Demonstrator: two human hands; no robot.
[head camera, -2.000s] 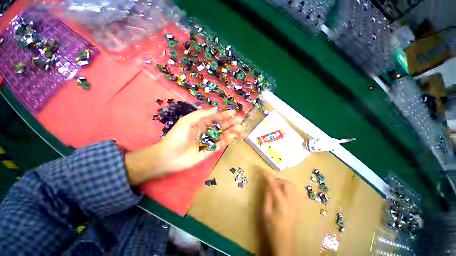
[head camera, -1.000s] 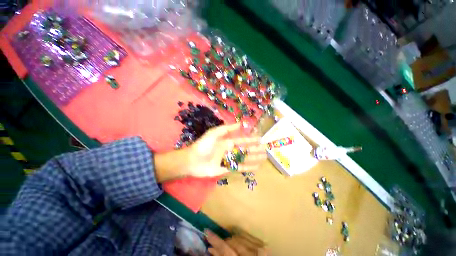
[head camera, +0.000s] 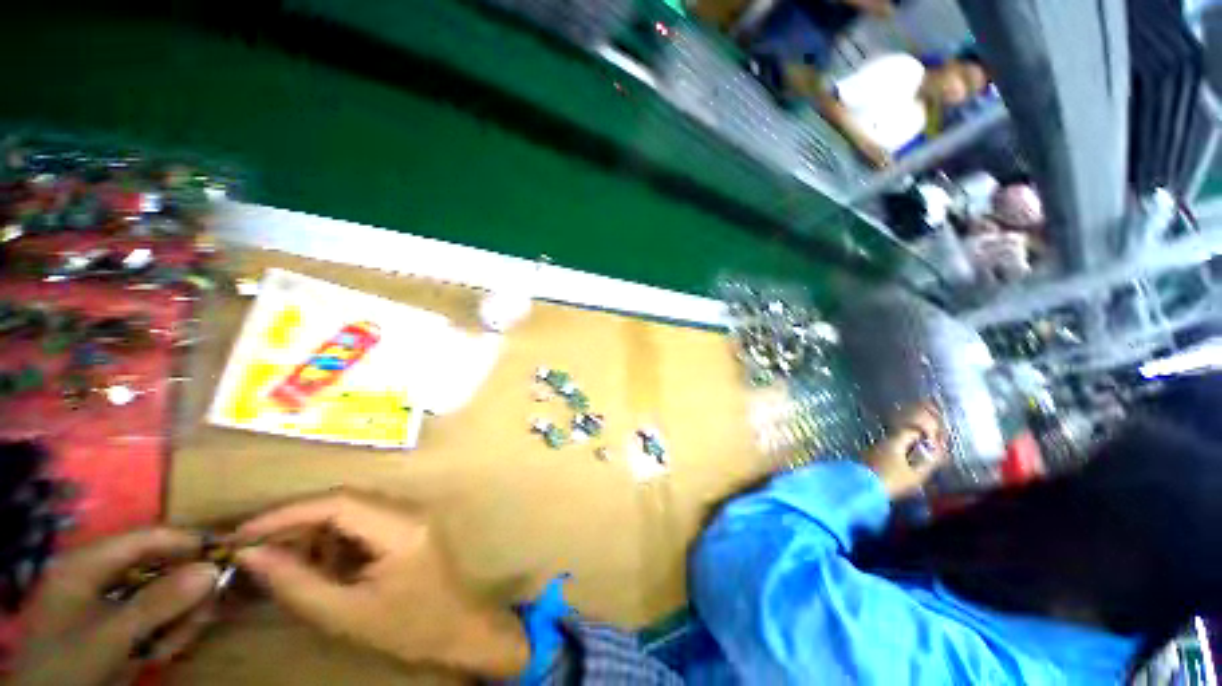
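My left hand (head camera: 114, 603) is at the lower left, cut off by the edge and blurred, with small modules in its palm and fingers. My right hand (head camera: 369, 576), with a blue band at the wrist, meets it fingertip to fingertip. Both pinch a small module (head camera: 219, 552) between them; its details are blurred. Several loose green modules (head camera: 570, 409) lie on the brown board (head camera: 509, 503). Many more modules (head camera: 94, 255) are massed at the far left. A heap of black pieces (head camera: 27, 503) lies on the red mat, cut off by the left edge.
A white box (head camera: 322, 362) with a red tube lies beyond my hands, beside white paper (head camera: 462, 365). A pale rail (head camera: 402, 251) borders the green bench. At right, a person in a blue sleeve (head camera: 804, 550) works near filled trays (head camera: 784, 342).
The view has swung right, so the purple tray is gone and another person shows. My left hand is no longer flat open. My right hand has come up to meet it at a module.
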